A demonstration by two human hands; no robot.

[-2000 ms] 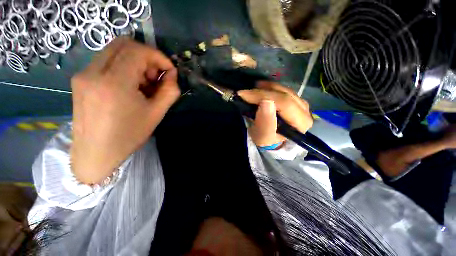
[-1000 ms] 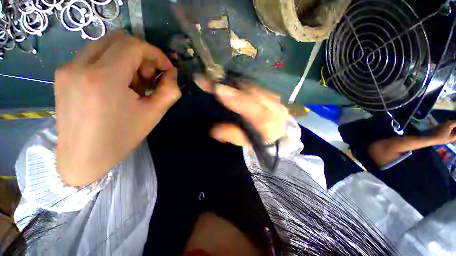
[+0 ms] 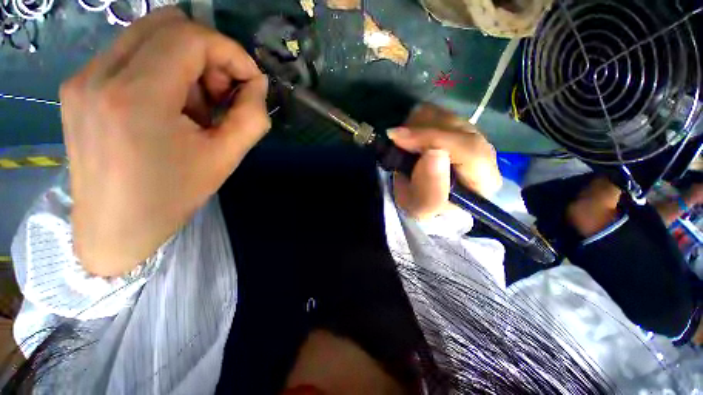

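Note:
My left hand (image 3: 158,143) is at the left centre, its thumb and fingertips pinched around a small part that the fingers mostly hide. My right hand (image 3: 443,158) is right of centre and grips a soldering iron (image 3: 497,216) by its black handle. The iron's brass-coloured collar and thin metal barrel point up and left, with the tip close to my left fingertips. Whether the tip touches the part cannot be told. Silvery rings (image 3: 116,9) lie in a loose heap at the top left edge. A thin silvery strand (image 3: 29,99) runs across the bench to my left hand.
A fan with a round spiral guard (image 3: 590,85) stands at the upper right. A tan-brown bowl (image 3: 493,17) is cut off by the top edge. Tan flakes (image 3: 385,42) lie on the green mat. A pale strip (image 3: 494,83) lies beside the bowl. Another person's arm (image 3: 597,207) shows at the right.
The iron, swung upward and blurred a second ago, is back down toward my left fingertips. The bench items sit higher in the view. My left hand keeps its pinch.

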